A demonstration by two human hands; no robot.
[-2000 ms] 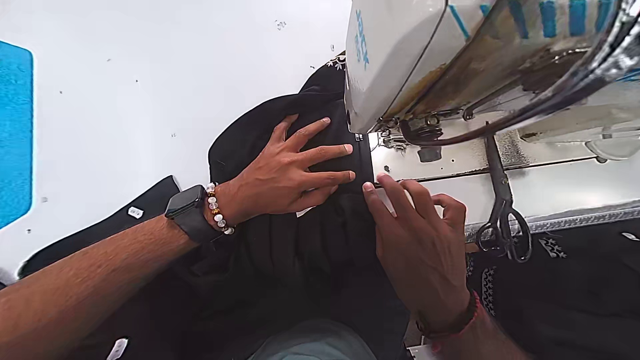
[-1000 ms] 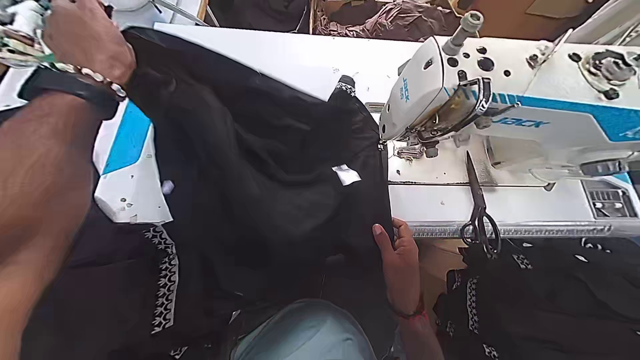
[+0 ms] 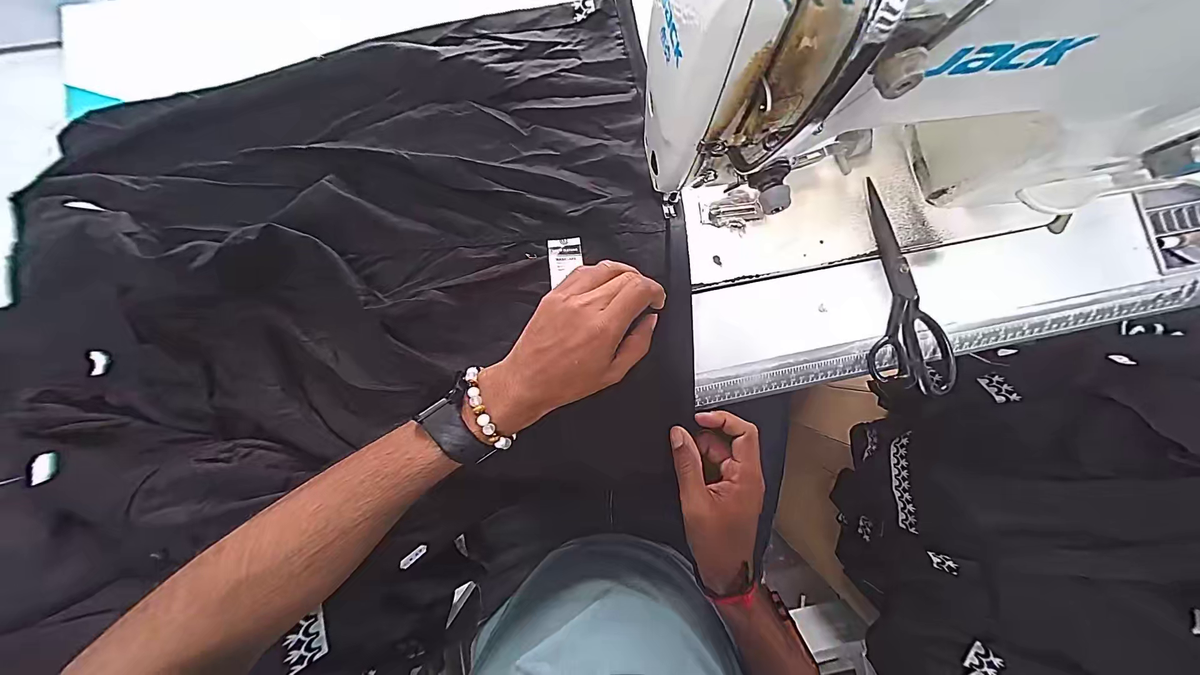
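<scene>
Black fabric (image 3: 309, 281) lies spread over the left of the sewing table, its straight right edge running under the presser foot (image 3: 669, 206) of a white Jack sewing machine (image 3: 975, 66). My left hand (image 3: 586, 342) rests on this fabric with curled fingers, just below a white label (image 3: 564, 260); whether it pinches cloth is hidden. My right hand (image 3: 722, 487) is at the fabric's right edge, nearer my body, thumb and curled fingers close to the hem; a grip on it cannot be made out. Black-handled scissors (image 3: 906, 309) lie right of the machine's needle area.
A measuring tape strip (image 3: 806, 370) runs along the table's front edge. More black fabric with white patterned trim (image 3: 902, 483) hangs or lies at the lower right. A cardboard piece (image 3: 825, 450) stands below the table edge. My knee in light blue cloth (image 3: 609, 609) is at the bottom.
My left hand has come from the far upper left onto the fabric near the label. The fabric, lifted at the left one second ago, now lies spread out. The view has shifted.
</scene>
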